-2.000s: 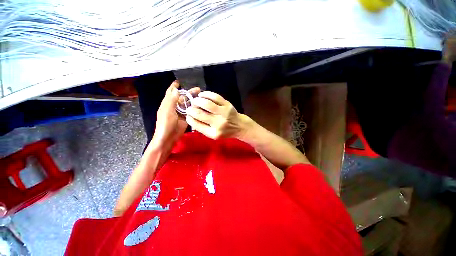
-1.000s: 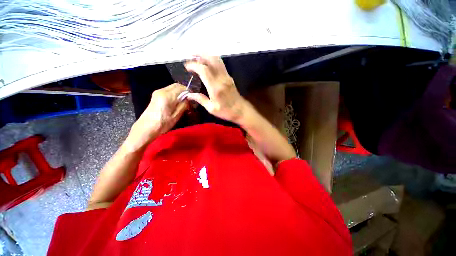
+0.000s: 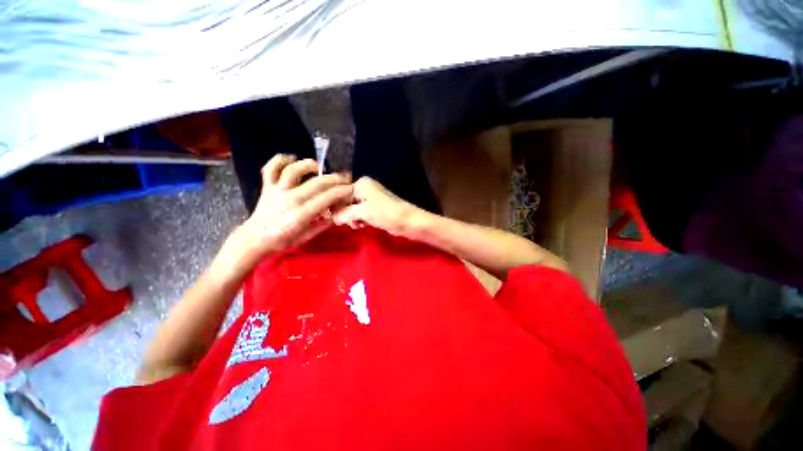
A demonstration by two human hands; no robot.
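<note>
A coiled cable is held between my two hands above my lap. Its pale end [image 3: 321, 151] sticks up past the fingers toward the table; most of the coil is hidden by the fingers. My left hand [image 3: 295, 204] is bare, with its fingers bent over the coil. My right hand [image 3: 377, 208] is bare and pinches at the same spot, its fingertips touching those of my left hand.
The white table [image 3: 370, 55] crosses the top, with a cable bundle [image 3: 176, 40] on it. A cardboard box [image 3: 563, 189] with pale loops is right of my knees. A red stool [image 3: 66, 299] and blue crate [image 3: 163, 167] are left. A person's purple sleeve [image 3: 744, 225] is at right.
The open ring seen earlier is now mostly covered by my fingers. My right hand has come down and closed in beside my left hand. The yellow tub has left the view.
</note>
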